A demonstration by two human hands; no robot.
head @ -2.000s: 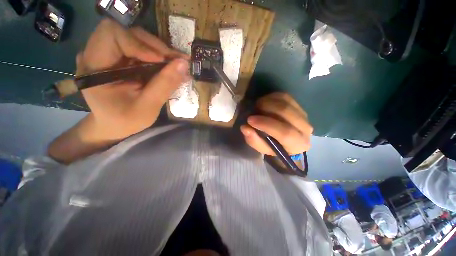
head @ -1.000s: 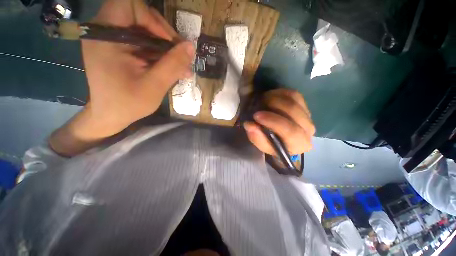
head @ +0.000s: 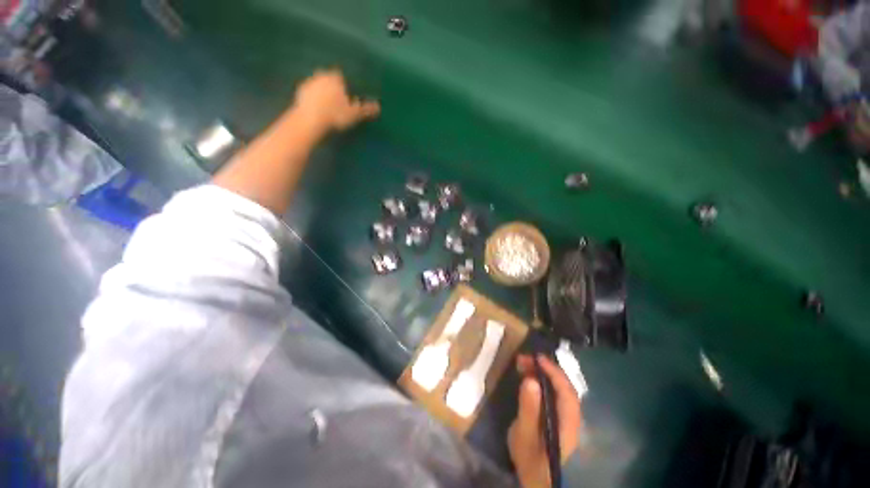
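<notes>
My left hand (head: 334,103) is stretched out far over the green bench at the upper left; it is blurred, and I cannot tell whether it holds anything. My right hand (head: 544,419) is shut on the soldering iron (head: 548,405), its barrel pointing away beside the block. The tan wooden block (head: 442,407) carries two white pads (head: 477,370), with no module between them. A loose cluster of small dark modules (head: 418,235) lies beyond the block.
A round dish (head: 516,254) with pale filling and a black fan (head: 590,294) stand beyond the block. White tissue (head: 570,370) lies by my right hand. A solder spool (head: 215,141) is at the left. Several modules (head: 705,212) lie spaced along the far green strip.
The view has swung to show more bench. My left hand has left the block and reached far out. The module is gone from between the pads. The iron has moved off the block.
</notes>
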